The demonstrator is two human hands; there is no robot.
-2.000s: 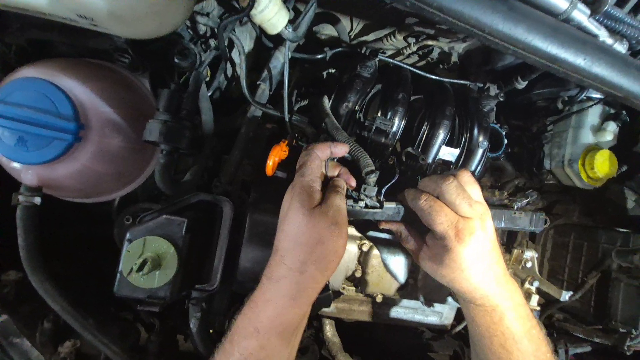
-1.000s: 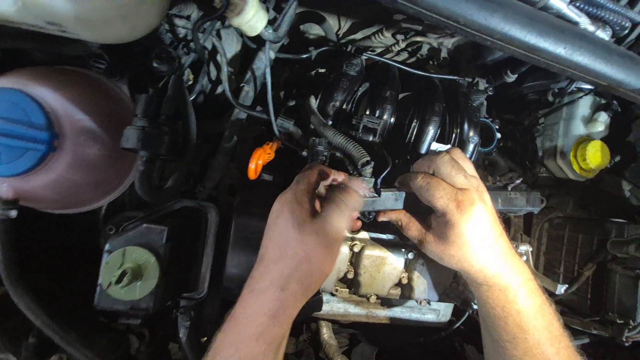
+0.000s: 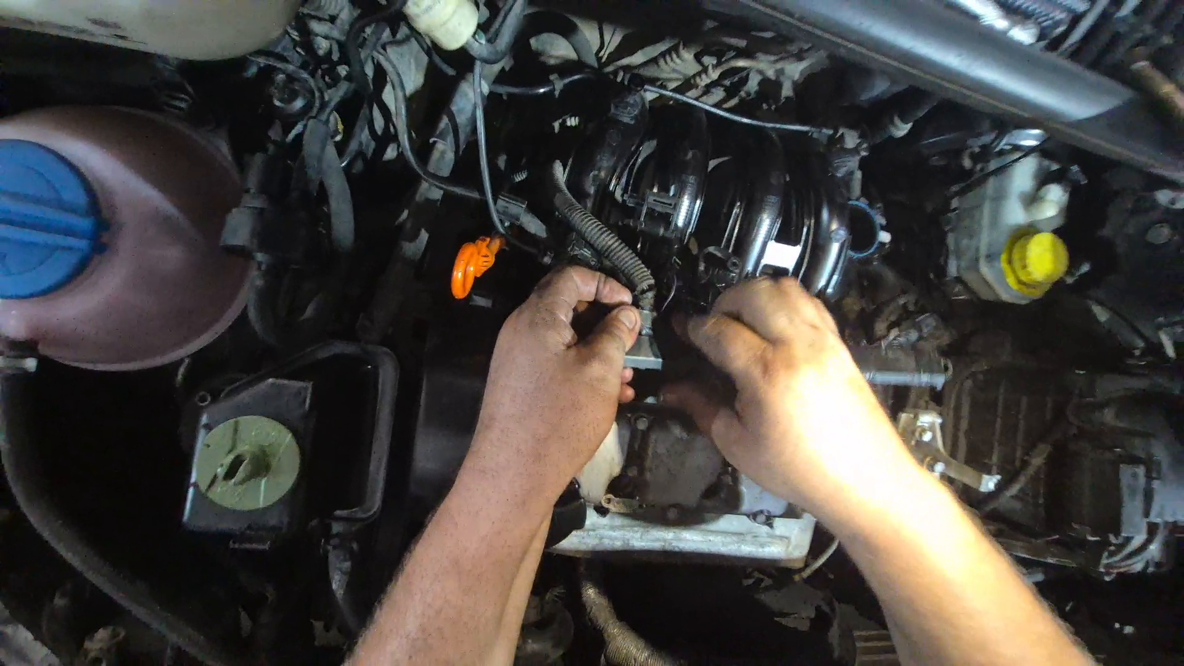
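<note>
Near the middle of the engine bay, my left hand (image 3: 573,370) has its thumb and fingers closed at a grey metal rail (image 3: 645,353), by the lower end of a corrugated wiring conduit (image 3: 601,236). What exactly its fingertips pinch is partly hidden. My right hand (image 3: 777,379) is just right of it, thumb and index finger apart, at the shadowed gap beside the rail; whether it touches anything there is unclear. Above both hands curve the black pipes of the intake manifold (image 3: 763,203). Below them lies the dirty metal engine cover (image 3: 680,462).
At left stand a coolant reservoir (image 3: 157,240) with a blue cap and a black housing with a green round cap (image 3: 248,462). An orange dipstick handle (image 3: 474,266) is left of my hands. At right is a fluid reservoir with a yellow cap (image 3: 1034,264). A thick bar (image 3: 925,65) crosses the top right.
My right thumb and index finger, at the rail one second ago, are now off its visible end. My left hand stays at the rail, its thumb and fingers now closed together.
</note>
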